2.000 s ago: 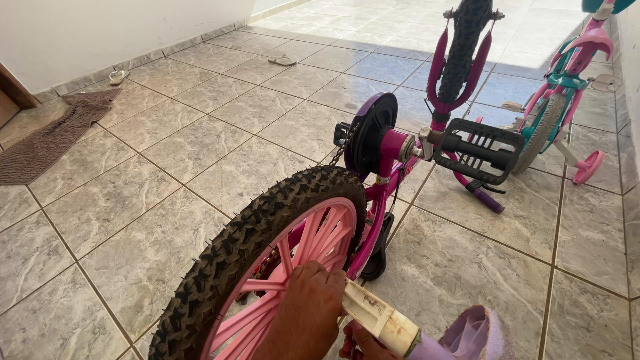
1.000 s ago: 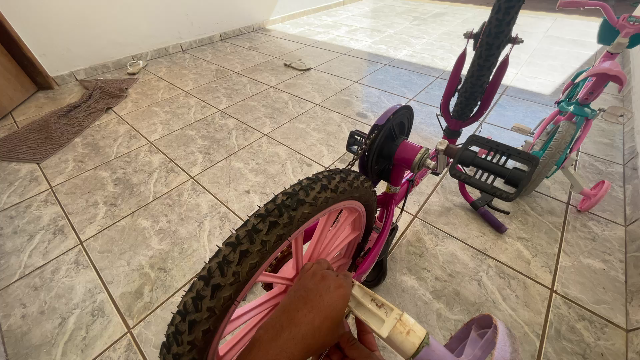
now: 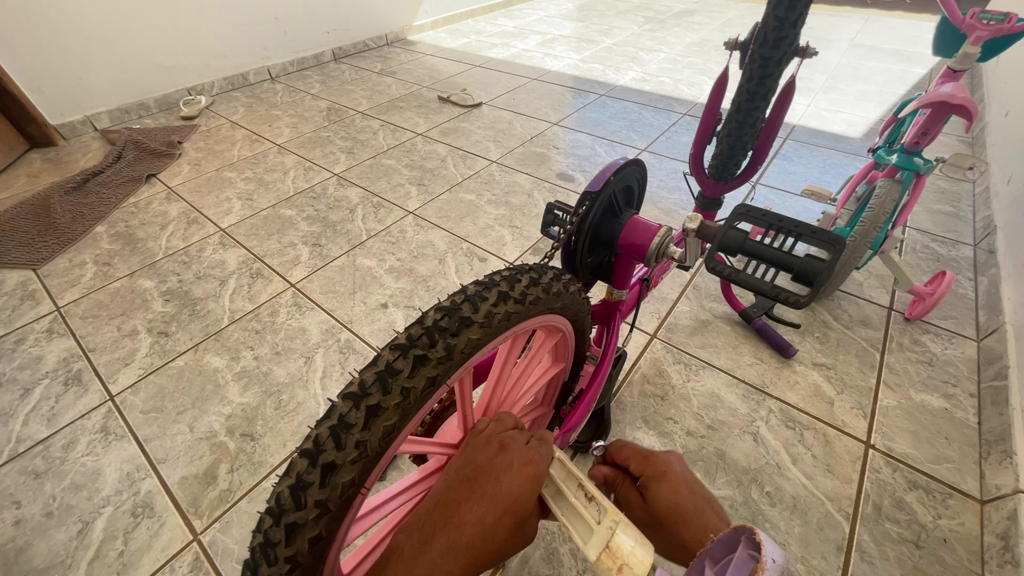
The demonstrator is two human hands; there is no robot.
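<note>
A pink bicycle (image 3: 596, 396) stands upside down, its rear wheel with a knobby black tire (image 3: 416, 352) and pink spokes (image 3: 500, 376) nearest me. My left hand (image 3: 496, 480) lies against the hub side of the wheel, at the upper end of a cream plastic training-wheel arm (image 3: 592, 512); what its fingers grip is hidden. To the right of that arm, my right hand (image 3: 660, 492) pinches a small shiny metal piece (image 3: 598, 449), perhaps a nut or a tool end. A lilac training wheel (image 3: 740, 552) shows at the bottom edge.
Beyond the wheel are a black pedal (image 3: 774, 256), the black chain guard (image 3: 606, 220) and the front wheel (image 3: 756, 88). A second, pink and teal bicycle (image 3: 888, 168) stands by the right wall. A brown mat (image 3: 88, 192) and flip-flops (image 3: 460, 98) lie on the tiled floor.
My right hand has come out from behind the cream arm to its right side, with the small metal piece now showing at its fingertips. My left hand stays at the wheel.
</note>
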